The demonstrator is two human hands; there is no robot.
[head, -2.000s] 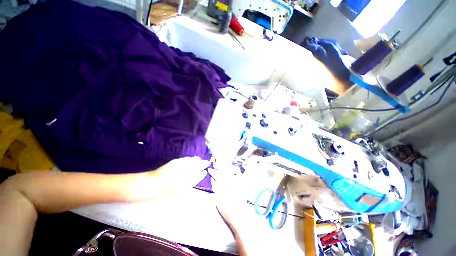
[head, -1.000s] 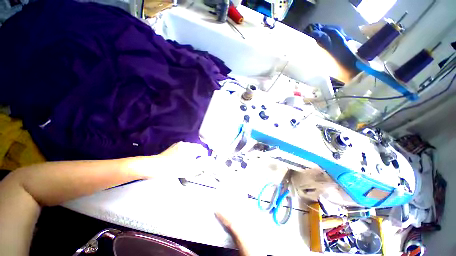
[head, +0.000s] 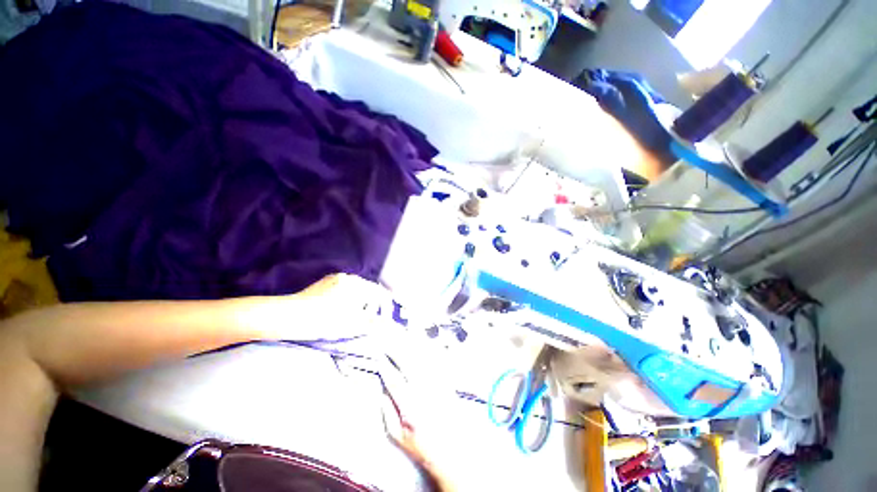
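Observation:
A large heap of dark purple fabric (head: 221, 183) lies left of the white and blue sewing machine head (head: 615, 307). My left hand (head: 337, 306) is at the fabric's near edge, just left of the needle area, with its fingers closed on the cloth; glare washes out the fingertips. A thin purple edge shows below this hand. My right hand (head: 423, 456) is low in the middle, mostly washed out. A thin dark edge line runs up from its fingertips toward the needle area; its grip cannot be made out. The presser foot is not clear.
Blue-handled scissors (head: 520, 411) lie beside the machine head. A yellow-edged tray (head: 596, 452) of small items stands right of them. Two purple thread cones (head: 714, 106) are at upper right. Yellow material (head: 24, 274) is at far left. Glasses (head: 279, 471) show at the bottom.
The small purple triangle seen near my left fingers two seconds ago is gone. Thin edge lines now show between my hands. My right fingertips have shifted slightly left. The camera view has shifted slightly.

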